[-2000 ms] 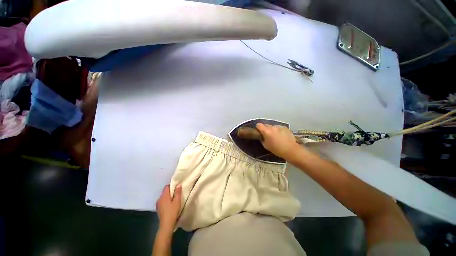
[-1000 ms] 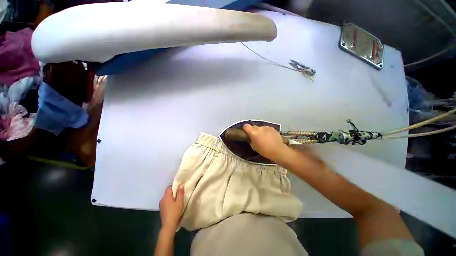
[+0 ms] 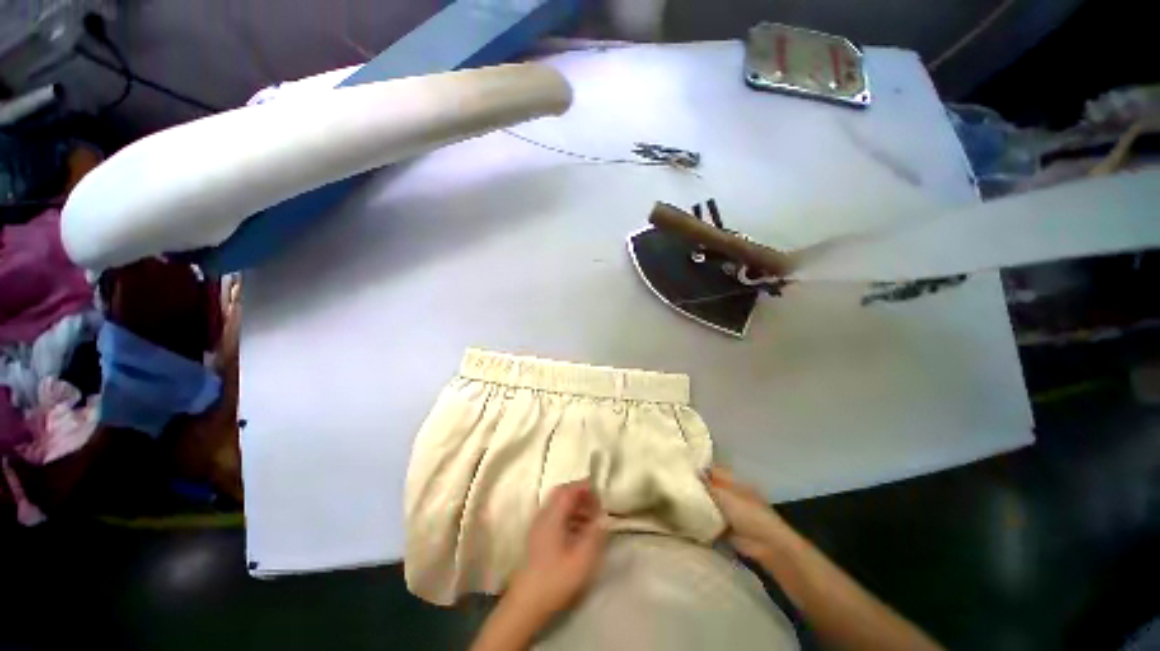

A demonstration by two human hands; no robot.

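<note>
The cream elastic-waist garment [image 3: 509, 439] lies at the table's front edge, its waistband away from me and its lower part against my shirt. My left hand [image 3: 567, 541] is over its lower middle, fingers curled and blurred; whether it pinches the cloth is unclear. My right hand [image 3: 738, 506] is at the garment's right side with the cloth edge between its fingers. The steam iron [image 3: 700, 274] stands on the table beyond the garment, released, its brown handle free.
The white padded table [image 3: 344, 382] holds small metal snips [image 3: 670, 155] on a cord and a metal iron rest [image 3: 807, 64] at the back. A white sleeve board [image 3: 318, 146] overhangs the back left. A white strip [image 3: 1018, 235] crosses from the right. Cloth [image 3: 146, 375] is piled at left.
My right hand has let go of the iron, now farther back, and moved to the garment's right side. My left hand has moved right to its lower middle. The waistband lies flatter; the view has shifted.
</note>
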